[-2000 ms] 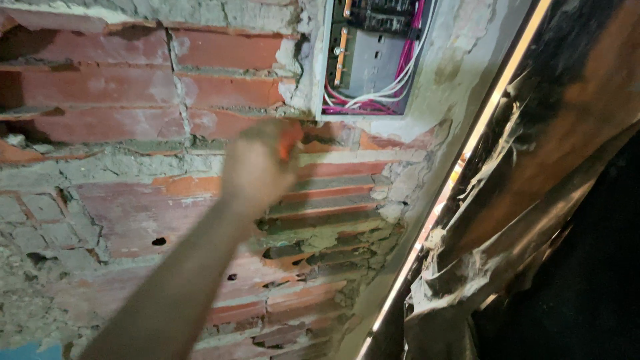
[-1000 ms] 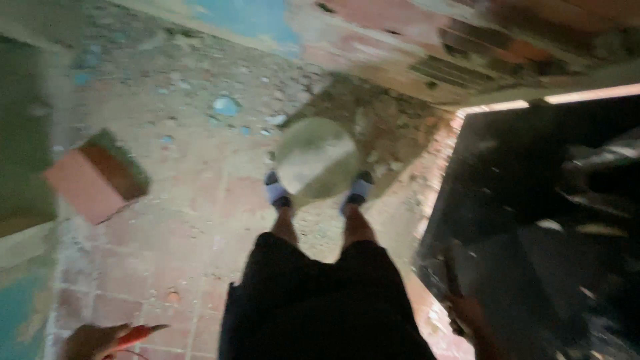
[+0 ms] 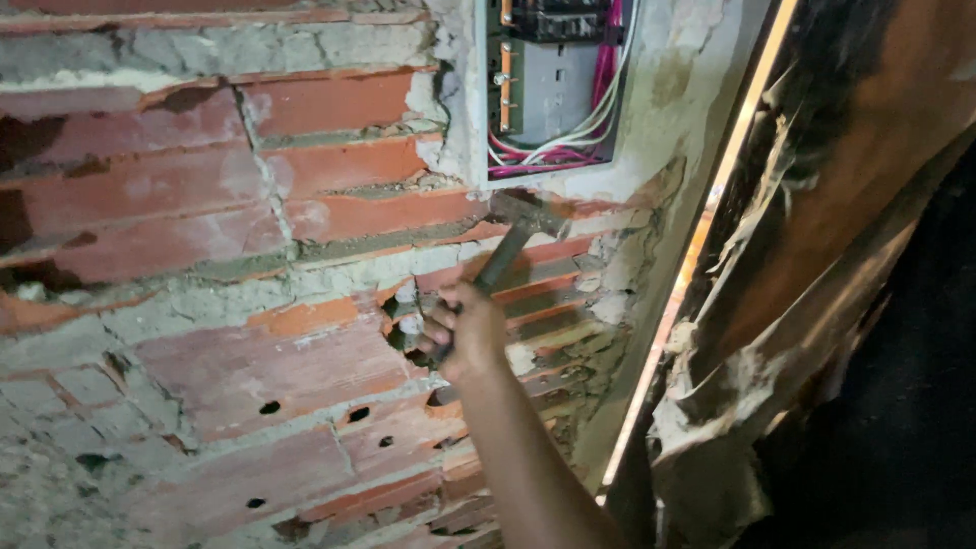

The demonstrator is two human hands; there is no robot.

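My right hand [image 3: 469, 332] is closed around the handle of a hammer [image 3: 503, 255], in front of a broken brick wall [image 3: 351, 221]. The hammer's metal head is just below the lower edge of a recessed electrical panel box [image 3: 488, 179]. Inside the box are a black circuit breaker [image 3: 560, 21], a brass terminal bar [image 3: 505, 84] and loose white, red and magenta wires [image 3: 560, 149]. Left of my fingers, a jagged hole [image 3: 400, 324] opens in the brick. My left hand is out of view.
Right of the panel, a plastered wall edge [image 3: 663, 191] runs down beside a bright narrow gap [image 3: 709, 206]. Torn, crumpled sheeting [image 3: 732, 412] hangs farther right, next to a dark area. Small holes [image 3: 358, 413] pierce the lower bricks.
Two seconds ago my left hand was below the panel, holding something orange-red; it is now out of view. My right hand has come up with the hammer. The view dipped to the floor between.
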